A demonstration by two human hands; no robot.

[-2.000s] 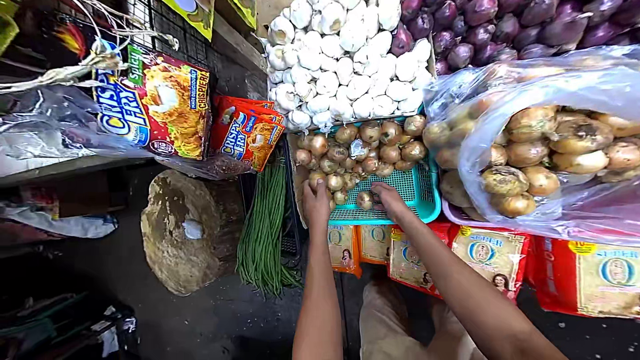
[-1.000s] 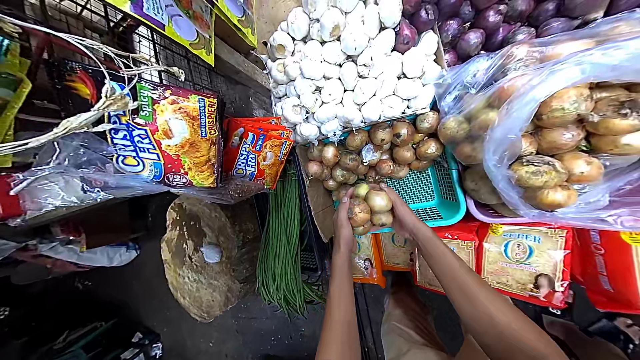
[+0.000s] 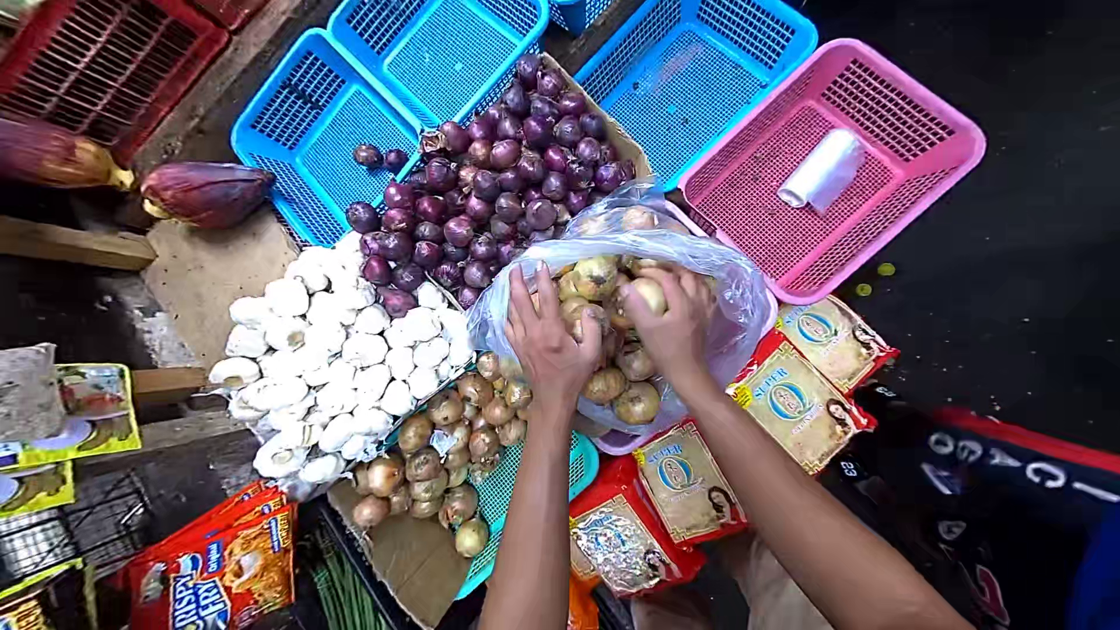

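Note:
Both my hands are inside the mouth of a clear plastic bag (image 3: 735, 262) of yellow onions (image 3: 636, 402). My left hand (image 3: 553, 337) rests with fingers spread on the onions at the bag's left side; whether it grips one cannot be told. My right hand (image 3: 669, 315) has its fingers curled round a yellow onion (image 3: 647, 296). The bag sits in a light purple basket (image 3: 618, 442), mostly hidden beneath it. At lower left, more yellow onions (image 3: 424, 464) lie in and beside a teal basket (image 3: 516, 490). Red onions (image 3: 490, 192) are heaped above the bag.
White garlic bulbs (image 3: 341, 350) are piled at left. Blue baskets (image 3: 319, 131) stand behind, and a pink basket (image 3: 927, 206) holds a plastic bag roll (image 3: 821, 168). Red noodle packs (image 3: 691, 481) lie in front. Banana blossoms (image 3: 206, 192) and green beans (image 3: 346, 586) are at the left.
My hands have moved from the onions at the teal basket to the plastic bag. A second ago they held several onions together above the teal basket's edge. The view has turned and shifted right.

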